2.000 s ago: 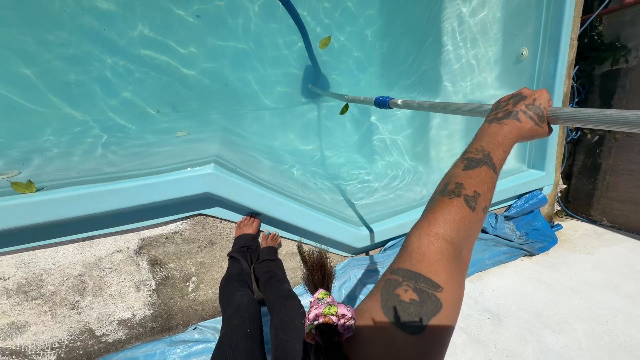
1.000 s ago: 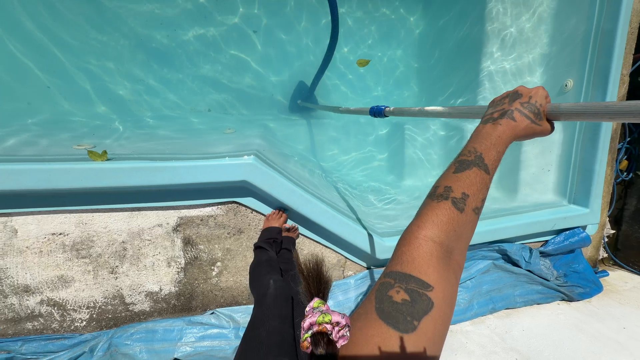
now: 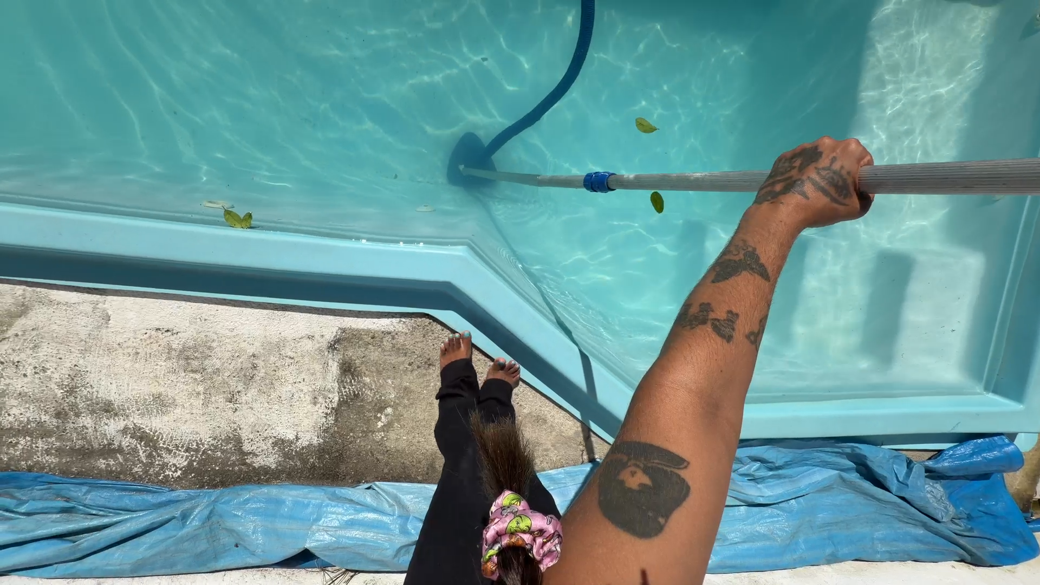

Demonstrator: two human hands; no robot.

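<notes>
My right hand (image 3: 816, 180) is closed around a ribbed grey telescopic pole (image 3: 699, 182) held nearly level over the pool water. A blue locking collar (image 3: 599, 182) sits partway along the pole. At its far left end, under the water, is a dark blue pool vacuum head (image 3: 471, 159), blurred by the water. A blue hose (image 3: 561, 85) curves from the head up past the top edge. My left hand is out of view.
My bare feet (image 3: 479, 361) stand on worn concrete (image 3: 203, 382) beside the light blue pool rim (image 3: 325, 280). A crumpled blue tarp (image 3: 244, 520) lies behind the rim. Several leaves (image 3: 646, 125) are in the pool. A ponytail with a pink scrunchie (image 3: 520, 532) hangs in view.
The vacuum head has moved left along the pool, closer to the rim's bend. My right hand has shifted left too, still gripping the pole. The view has also shifted.
</notes>
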